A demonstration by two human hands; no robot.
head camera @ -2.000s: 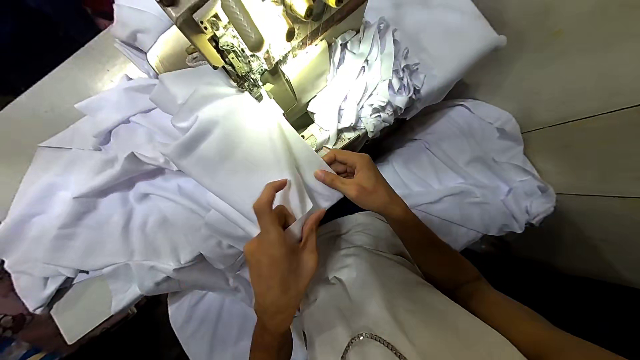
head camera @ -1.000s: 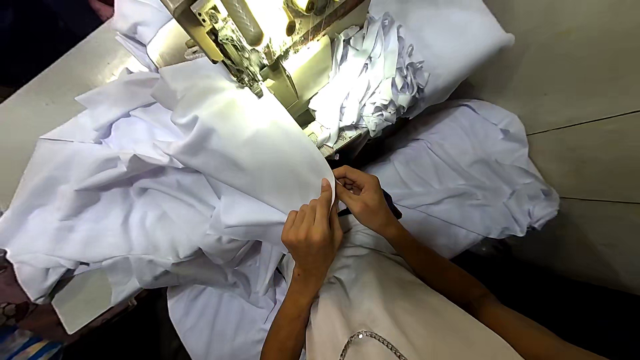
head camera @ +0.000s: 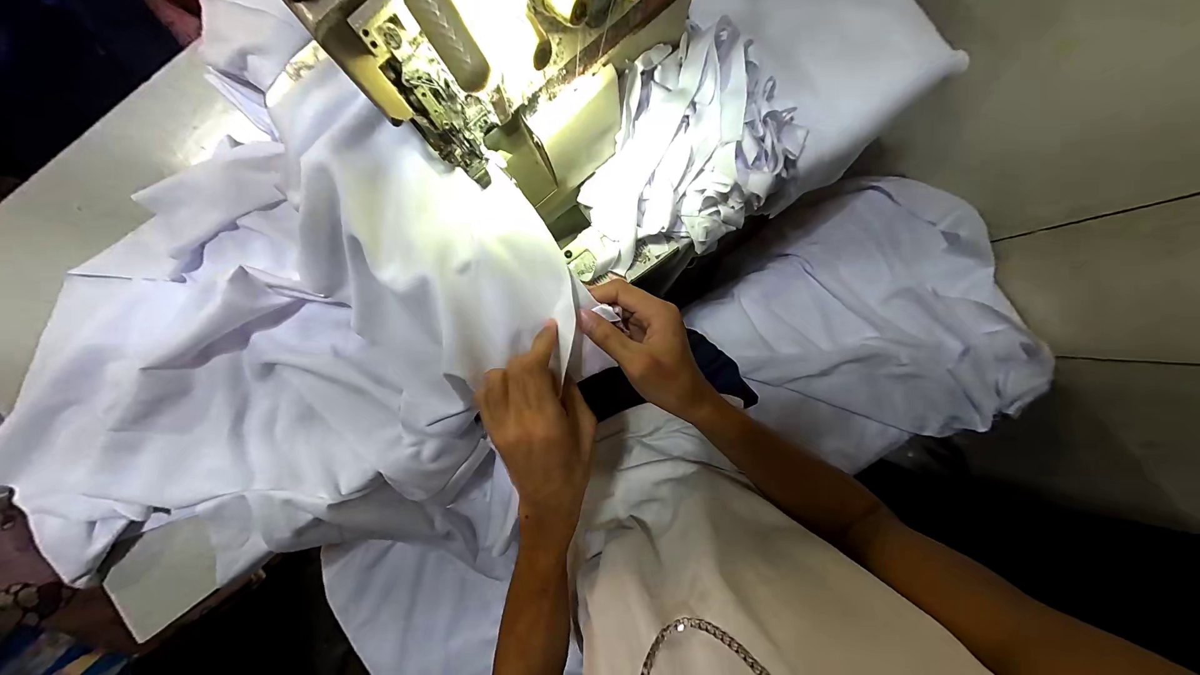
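Note:
A large piece of white fabric (head camera: 403,244) runs from beneath the needle area of an industrial sewing machine (head camera: 450,94) toward my body. My left hand (head camera: 539,422) grips the fabric near its edge, index finger extended along it, the thumb partly hidden. Just to the right, my right hand (head camera: 647,342) pinches the same edge between thumb and curled fingers, close below the machine bed's corner. The fabric edge stands slightly raised between both hands. The fingertips of the right hand are partly covered by a fold.
Narrow white fabric strips (head camera: 694,141) are heaped right of the machine head. More white cloth (head camera: 872,309) hangs at the right, above a tiled floor (head camera: 1106,281). Bunched white cloth (head camera: 216,375) covers much of the pale tabletop (head camera: 84,197) at the left.
Two seconds ago my left hand was lower with its fingers spread at a folded corner; now it lies against the fabric edge beside my right hand. The edge now runs straighter from the machine.

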